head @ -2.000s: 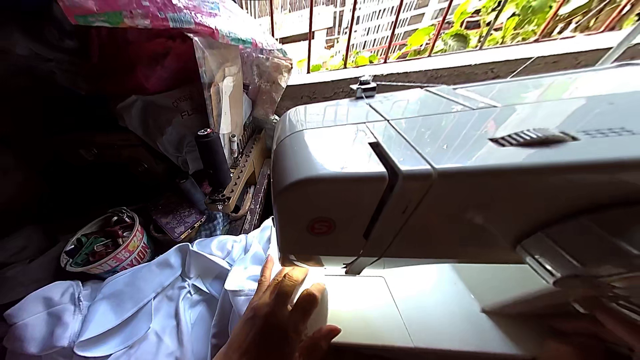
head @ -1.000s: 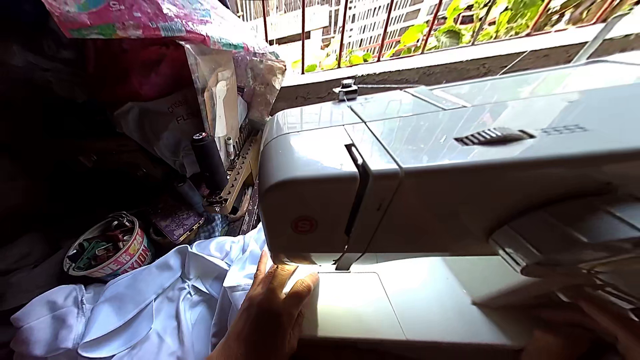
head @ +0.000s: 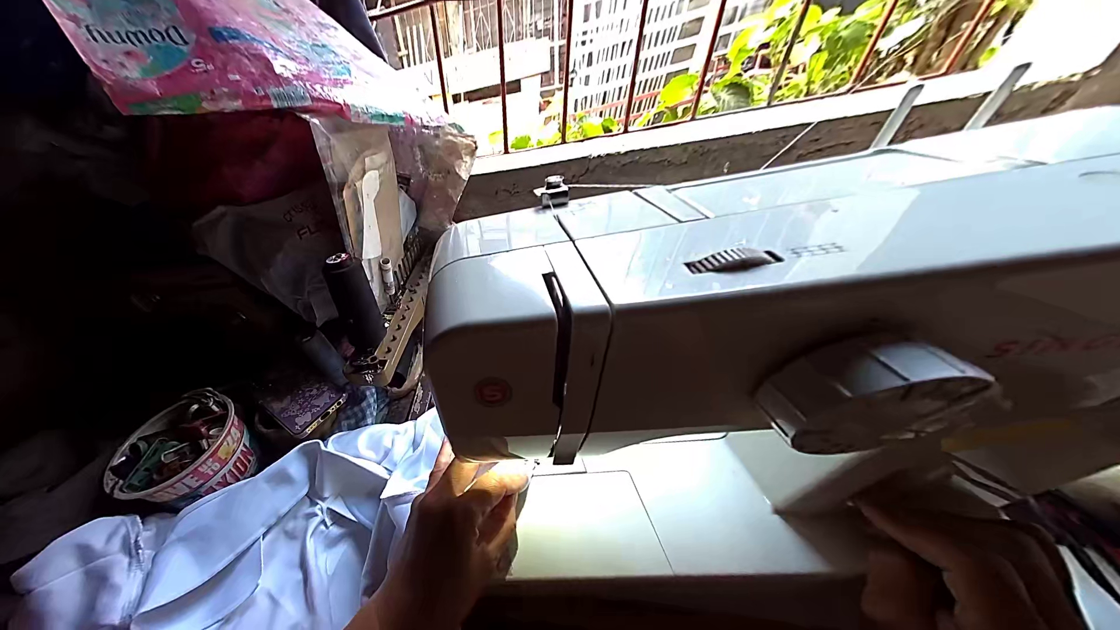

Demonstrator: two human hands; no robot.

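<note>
A white sewing machine [head: 682, 350] fills the middle and right of the view, its lamp lighting the flat bed [head: 595, 525]. Light blue fabric [head: 262, 534] lies bunched left of the machine. At the needle area, my left hand [head: 464, 516] has thumb and fingers pinched together beside the fabric's edge; the machine head partly hides what lies between the fingertips. My right hand [head: 962, 560] is in shadow at the lower right, near the front of the bed below the stitch dial [head: 875, 394], with its fingers bent. Whether it holds anything cannot be made out.
A round tub of clips and small items [head: 184, 455] stands at the left, near a patterned phone-like object [head: 302, 407]. Behind are a dark thread spool [head: 353, 297], a beige notched strip [head: 402, 332] and a pink plastic pack [head: 245, 61]. A barred window [head: 569, 79] lies beyond the machine.
The view has shifted, showing more of the machine's right side. My left hand's fingers, more spread two seconds ago, are now drawn together by the needle area. More of my right hand shows.
</note>
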